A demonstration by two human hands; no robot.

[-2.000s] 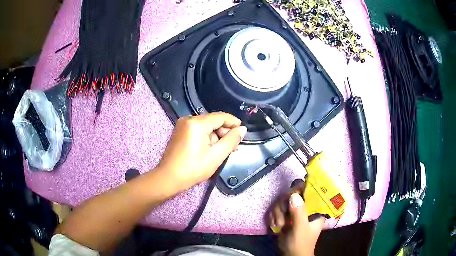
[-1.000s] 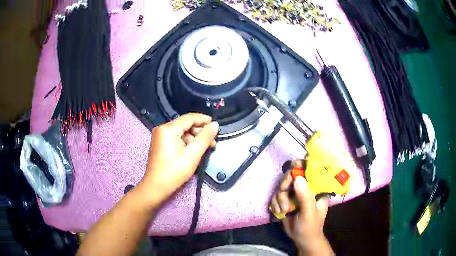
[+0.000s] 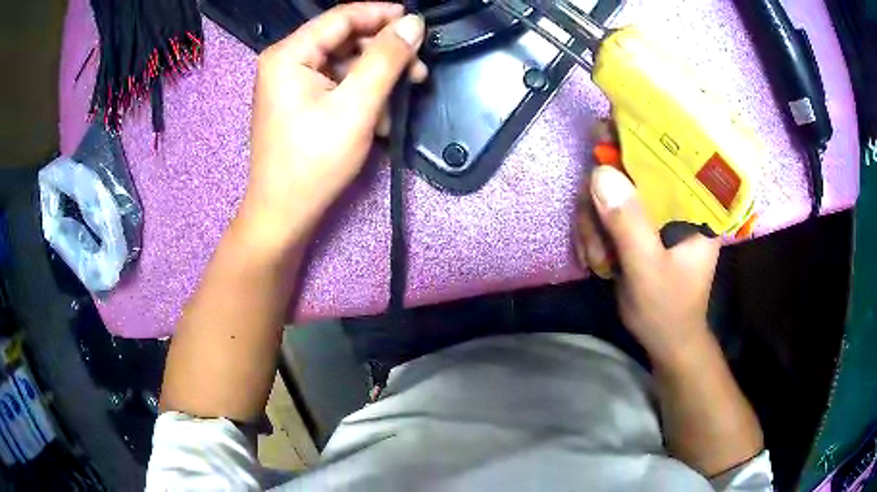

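Observation:
My right hand (image 3: 654,240) holds the yellow soldering gun (image 3: 673,135) by its grip, with its metal prongs reaching up over the black speaker panel (image 3: 490,106). My left hand (image 3: 322,115) pinches the black sleeved wire lead (image 3: 397,211) at the panel's near corner. The lead hangs down over the table's front edge. Only the near part of the panel shows. The driver's magnet and terminals are beyond the top edge, so the lead's wired end is hidden.
The pink foam table (image 3: 490,240) has a lead bundle (image 3: 144,58) with red tips at the upper left. An open plastic bag (image 3: 87,221) lies at the left edge. A black electric screwdriver (image 3: 789,67) lies at the upper right. The green bench (image 3: 856,317) is at the far right.
The view has tilted down, so the magnet has left the picture. The soldering gun's prongs moved off the terminals to the right between the earlier frames. Both hands keep their holds.

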